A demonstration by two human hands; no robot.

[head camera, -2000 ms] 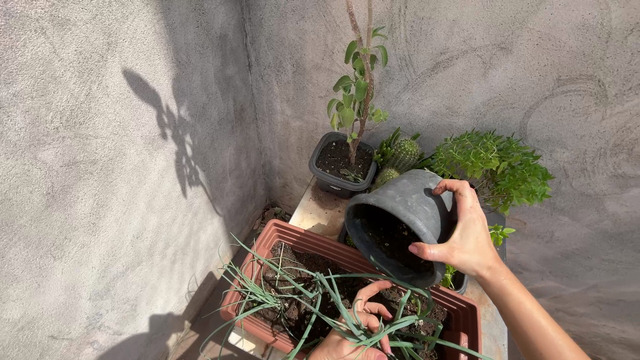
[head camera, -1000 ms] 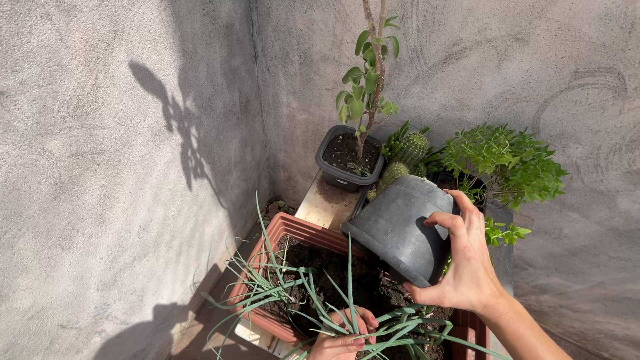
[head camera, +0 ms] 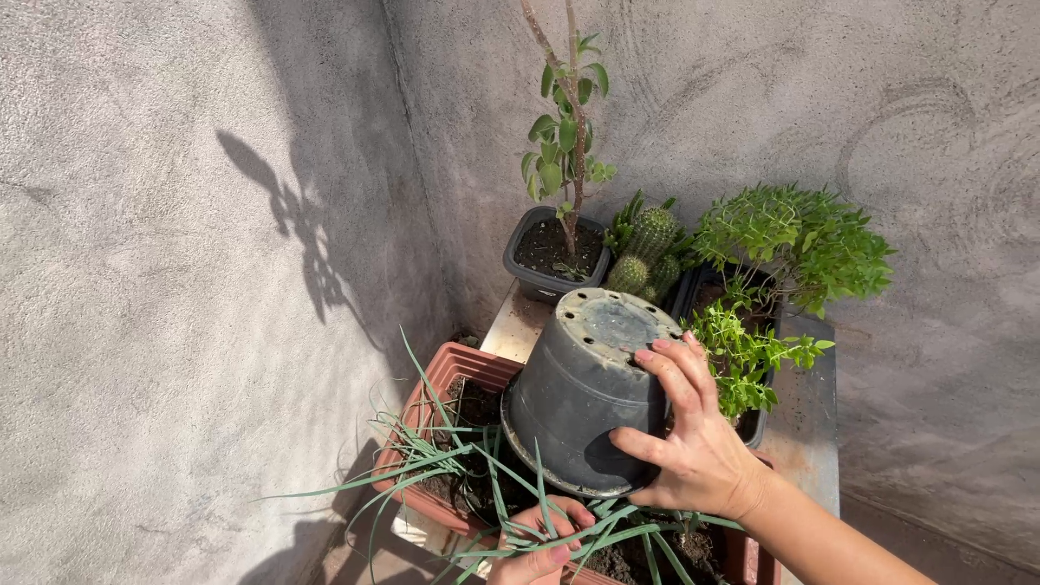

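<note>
My right hand (head camera: pixel 691 431) grips a dark grey plastic plant pot (head camera: pixel 581 406) by its side and base. The pot is nearly upside down, its base with drainage holes facing up and its rim low over the soil of a terracotta-coloured rectangular planter (head camera: pixel 439 508). Its inside is hidden. Below the pot's rim, my left hand (head camera: pixel 540 540) is among long thin green leaves (head camera: pixel 431 463), with some leaves across its fingers. Whether it grips them is unclear. Dark soil (head camera: pixel 479 487) shows in the planter around the leaves.
Behind the pot stand a square dark pot (head camera: pixel 540 284) with a woody-stemmed plant, cacti (head camera: pixel 646 252), and a black planter (head camera: pixel 751 435) with a bushy green plant (head camera: pixel 796 244). They stand on a light board (head camera: pixel 513 325). Rough plastered walls (head camera: pixel 162 244) meet in a corner behind.
My right hand has tipped the grey pot from its side, with the opening in view, to nearly upside down. My left hand stays low among the leaves.
</note>
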